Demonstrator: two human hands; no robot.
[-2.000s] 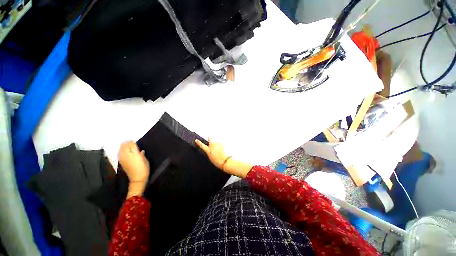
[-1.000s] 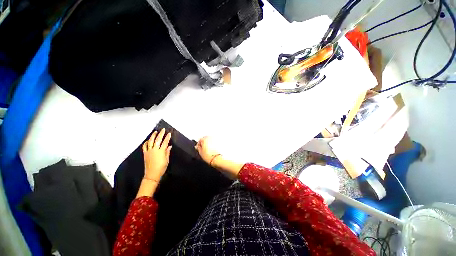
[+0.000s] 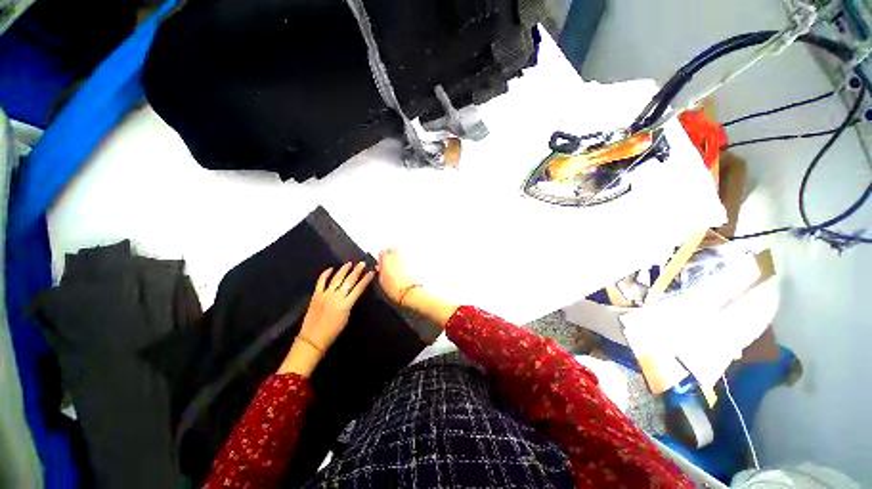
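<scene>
A black garment panel [image 3: 258, 287] lies on the white table in front of me, its straight end edge slanting from upper left to lower right. A greyer band [image 3: 335, 234] runs along that edge. My left hand [image 3: 338, 304] lies on the panel, fingers spread, fingertips near the edge. My right hand [image 3: 394, 276] is at the edge beside them, its fingers closed on the folded band. A faint grey line runs along the panel. The steam iron [image 3: 598, 170] with an orange handle rests on the table to the right, away from my hands.
A large black stack of cut pieces [image 3: 277, 86] lies at the far side, with a grey strip [image 3: 381, 72] across it. Charcoal pieces [image 3: 119, 353] lie at left. Blue fabric [image 3: 86, 124] edges the white table [image 3: 478, 210]. A hose [image 3: 712, 53] and cartons [image 3: 669, 334] are at right.
My left hand has moved right along the panel's edge, close to my right hand. My right hand stays at the edge. The view has shifted; the iron still rests on the table.
</scene>
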